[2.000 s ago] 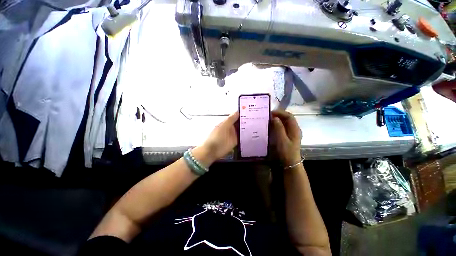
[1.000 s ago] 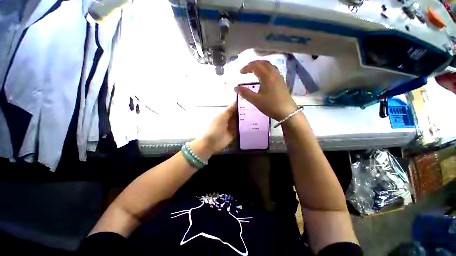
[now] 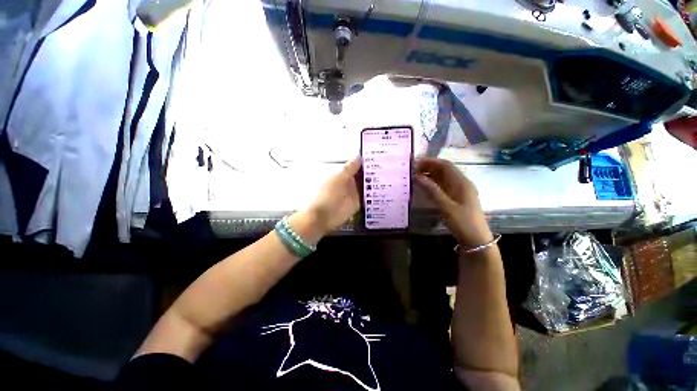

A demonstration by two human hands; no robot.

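A smartphone [image 3: 387,179] with a lit pinkish screen showing a list stands upright in view at the table's front edge, below the sewing machine's needle area. My left hand [image 3: 338,200] holds the phone by its left side, with the fingers partly hidden behind it. My right hand [image 3: 451,192] is at the phone's right edge with its fingers bent. Whether it grips the phone or only touches it is not clear.
The large white sewing machine [image 3: 489,69] spans the top right. Pale cut pieces [image 3: 72,99] hang over the table at left. A grey fabric strip [image 3: 465,116] lies under the machine arm. A blue tray [image 3: 611,177] sits at right. A scrap box [image 3: 582,282] with clear plastic is below.
My right hand has come down from over the top of the phone to its right edge. The screen now shows a longer list. My left hand still holds the phone.
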